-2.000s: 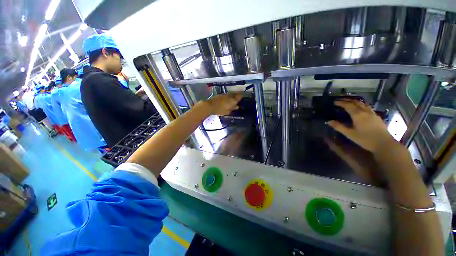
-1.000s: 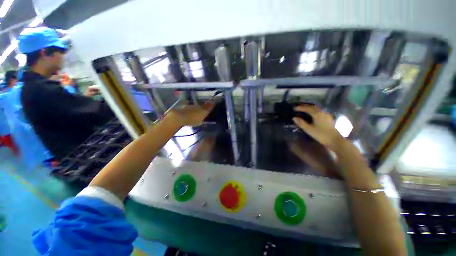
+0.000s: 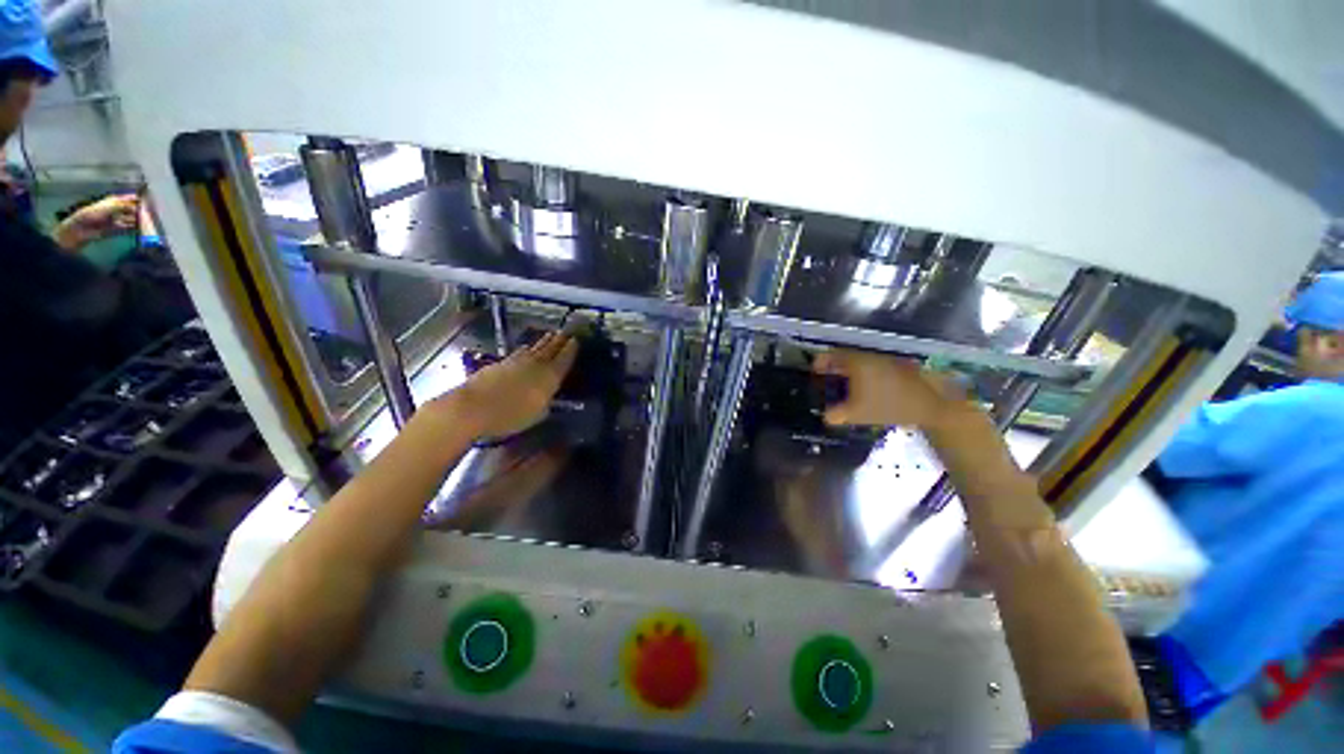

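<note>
Both hands are inside the white bench press, under the shiny upper press plate. My left hand reaches to the left black press fixture, fingers extended against its side and top. My right hand is at the right black press fixture, fingers bent at its right edge. Whether either hand holds a housing part cannot be told; the fingertips and dark parts blend together. The mirror-like base plate lies under the fixtures.
The front panel carries two green-ringed start buttons and a red emergency stop button. Upright guide posts stand between the fixtures. A black pocketed parts tray is at left. A person is at left, another in blue at right.
The view has swung right and now faces the press squarely. Both hands remain at the fixtures; the right hand has shifted from over its fixture to the right edge. The person at right has come into view.
</note>
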